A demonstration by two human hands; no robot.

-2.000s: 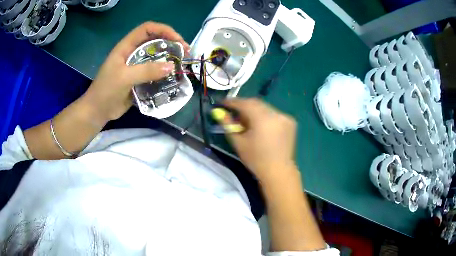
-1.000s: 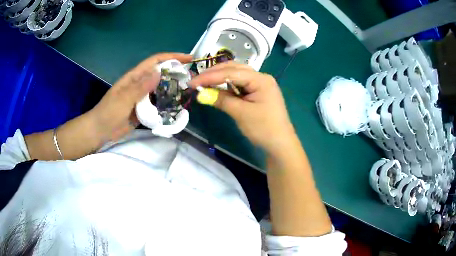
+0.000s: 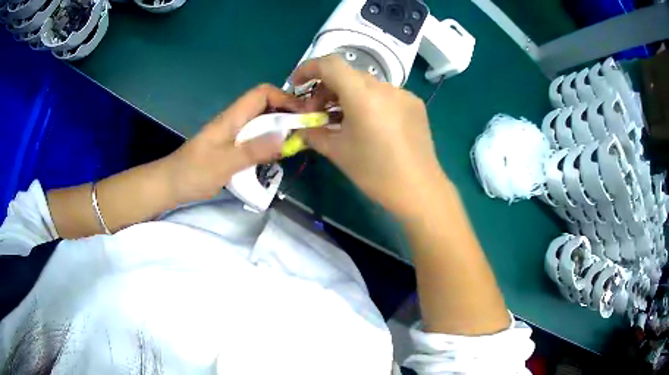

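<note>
My left hand [image 3: 220, 139] holds the white rear cover [image 3: 253, 192], tilted, near the bench's front edge; part of the dark board shows in it. My right hand [image 3: 374, 132] meets the left at the cover's upper side. Yellow wrap [image 3: 293, 145] shows at the right thumb, and a pale and yellow tool [image 3: 315, 119] is in the right hand's grip. The fingertips and most of the wires are hidden or blurred. The white camera body [image 3: 348, 33] lies just beyond the hands, its cavity mostly covered by the right hand. Its black lens panel [image 3: 395, 16] faces up.
A white bracket [image 3: 449, 50] sticks out from the body. A coil of white strands [image 3: 510, 157] lies on the green bench [image 3: 183, 66]. Stacked white shells [image 3: 594, 165] stand at right, with cups holding boards [image 3: 583, 271] below them. Nested housings [image 3: 73, 29] are at upper left.
The cover has been tilted and moved slightly toward the body. My right hand has come from below the body to meet my left hand. The body has shifted slightly right.
</note>
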